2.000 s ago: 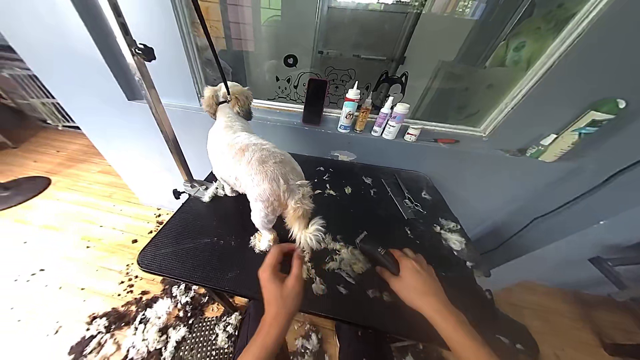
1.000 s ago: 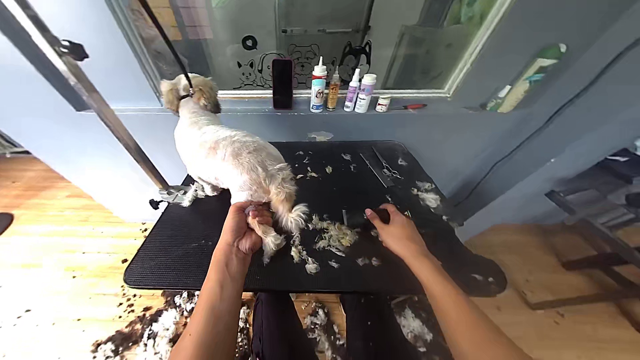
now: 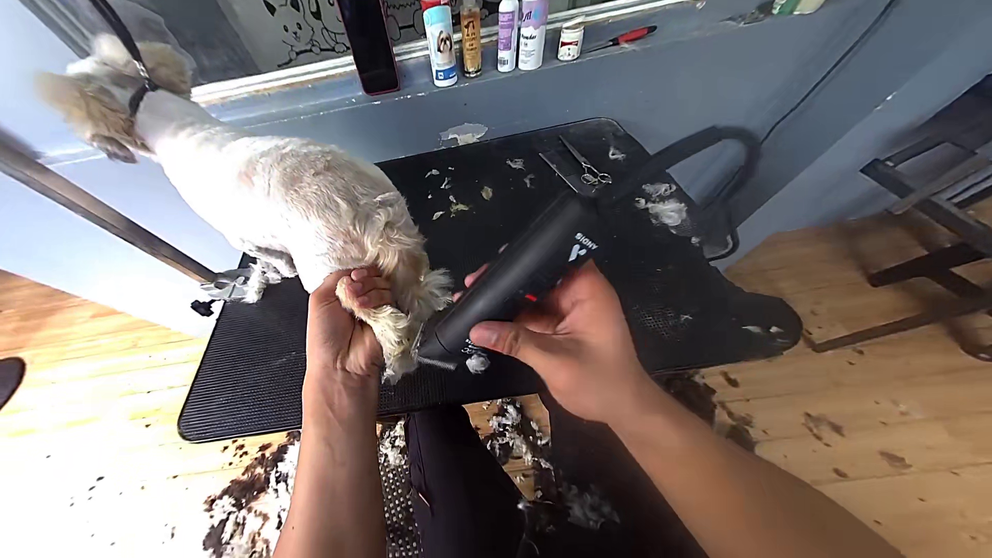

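A small cream-coloured dog, clipped short over its back, stands on a black ribbed grooming table and faces away toward the window. Around its neck is a black grooming loop. My left hand is closed around one of its hind legs, which still has longer fur. In my right hand are black Andis electric clippers, slanting down so the blade end is beside the fur of the held leg. Whether the blade touches the fur cannot be told.
Scissors and a metal comb lie on the table among tufts of fur. Bottles, a small jar and a phone line the ledge. A metal post rises at left; a dark stool stands right.
My left hand, apart from the dog two seconds ago, now holds its hind leg. The clippers have come from over the table's loose fur to beside that leg. The view has moved closer.
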